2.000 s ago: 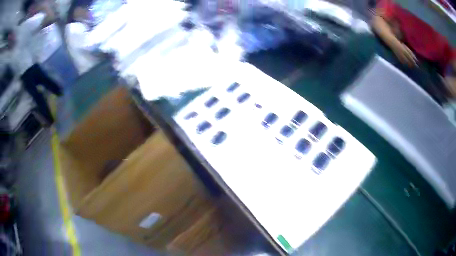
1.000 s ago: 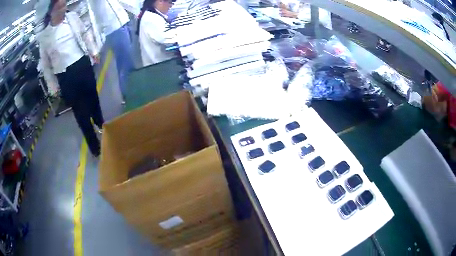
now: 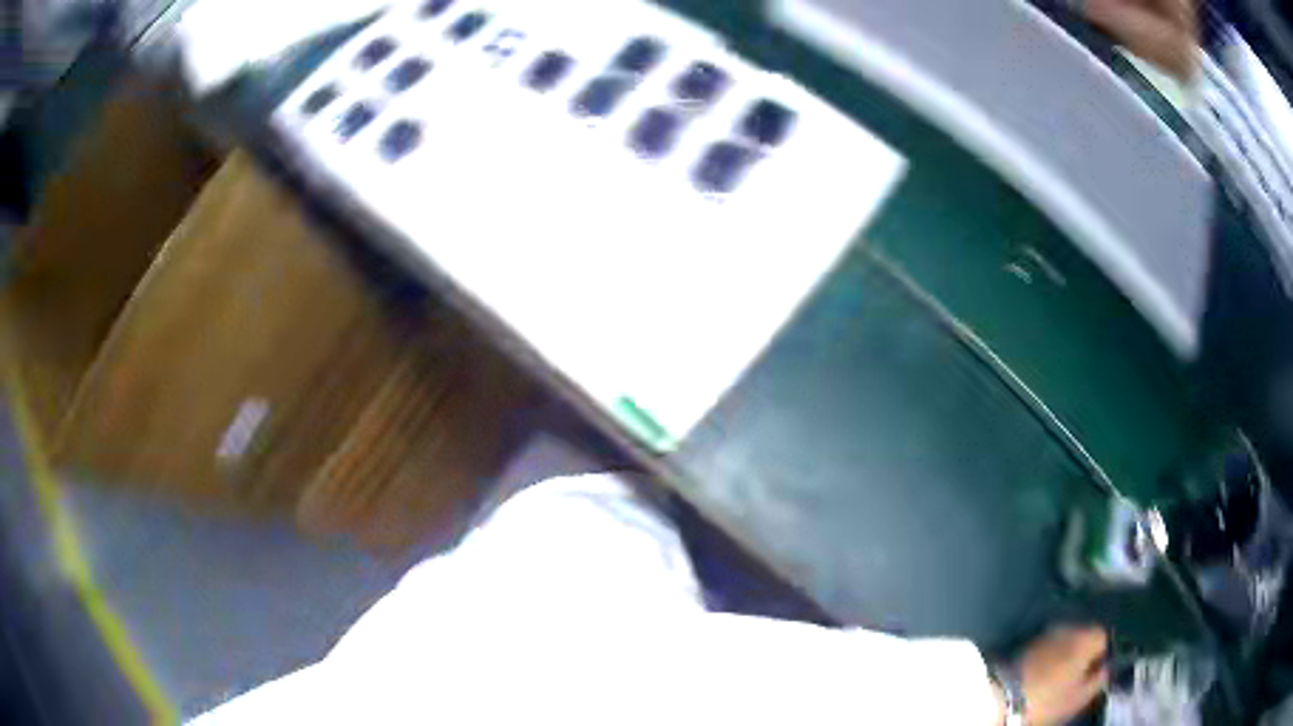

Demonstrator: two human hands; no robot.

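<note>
A white foam tray [image 3: 567, 284] lies on the bench at the upper left, with two groups of dark watch cases [image 3: 655, 132] on its upper part and a green label at its near corner. My left hand [image 3: 1064, 675] is at the lower right, at the end of a white sleeve. It is small and blurred, beside pale strap-like pieces [image 3: 1163, 692] in clear plastic. Its fingers are not clear, nor whether it holds anything. My right hand is not in view.
A squat bottle with a green label [image 3: 1117, 542] stands above my left hand. A pale foam pad [image 3: 1021, 128] crosses the upper right, with another person's hand [image 3: 1151, 26] beyond it. Small white bits [image 3: 1034, 264] lie on the green mat. A cardboard box [image 3: 213, 341] stands at left.
The view has swung down and right. The tray and box now show further up and left. The white sleeve and my left hand have come into view.
</note>
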